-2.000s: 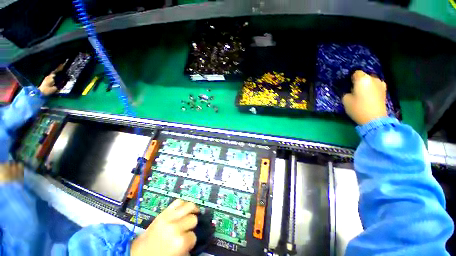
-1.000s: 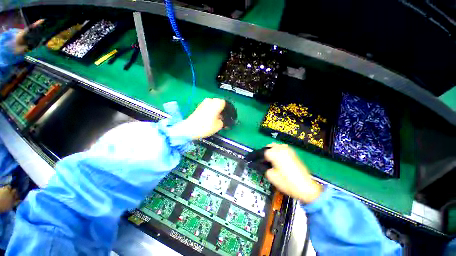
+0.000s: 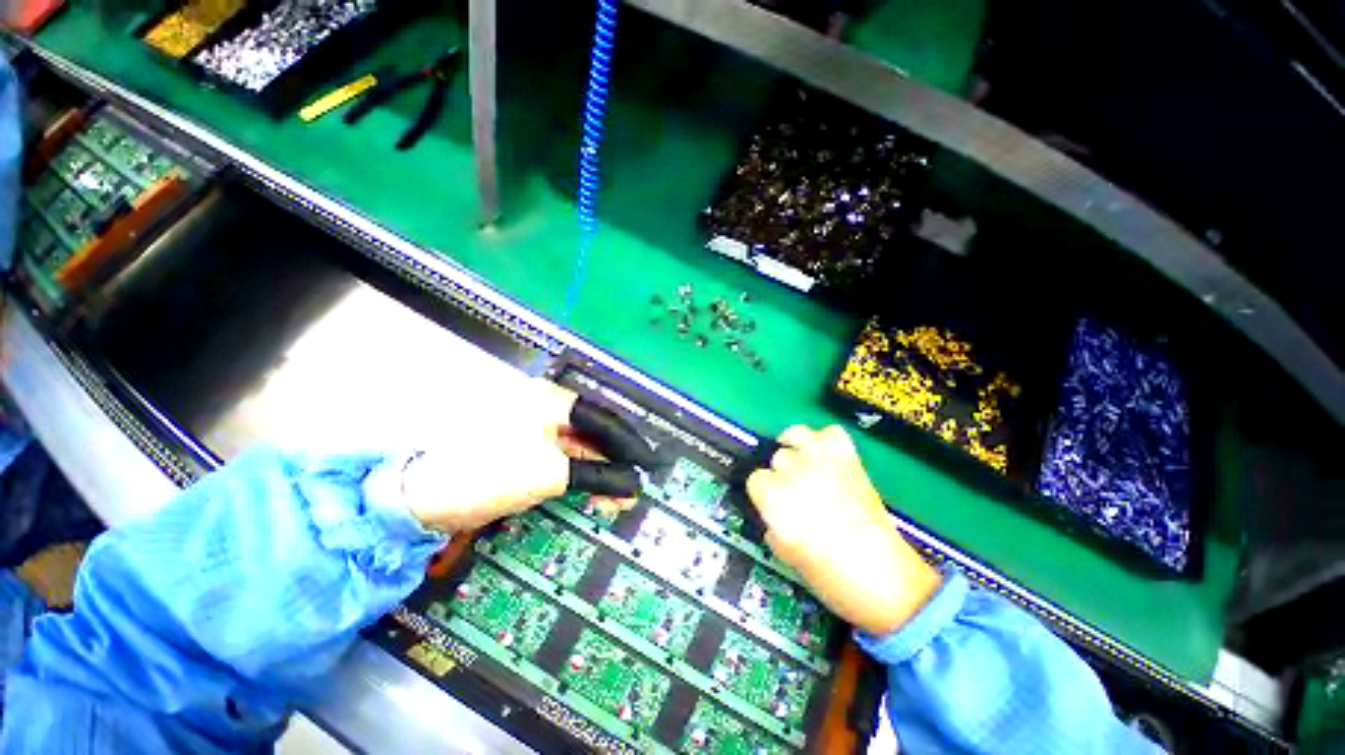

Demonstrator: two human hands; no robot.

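The black pallet [image 3: 575,723] holds small green circuit boards [image 3: 618,676] in rows. My left hand [image 3: 509,465], with black finger cots, is over the pallet's upper left part. Its covered fingertips are close together just above a board; a tiny pale spot shows there, and I cannot tell if it is a held part. My right hand [image 3: 826,516] is at the pallet's upper right edge with curled fingers. Its fingertips are dark and partly hidden, so any part in them cannot be made out. My hands cover some of the upper boards.
Bins of dark leaded parts [image 3: 819,192], yellow parts [image 3: 929,391] and blue parts [image 3: 1118,443] stand on the green mat [image 3: 664,384]. Loose leaded parts [image 3: 711,322] lie left of them. A blue coiled cord [image 3: 595,118] hangs beside a metal post [image 3: 485,118]. Another pallet [image 3: 126,244] is far left.
My left hand has moved from the loose parts on the mat down over the boards. My right hand stays near the pallet's upper right edge. The view has shifted.
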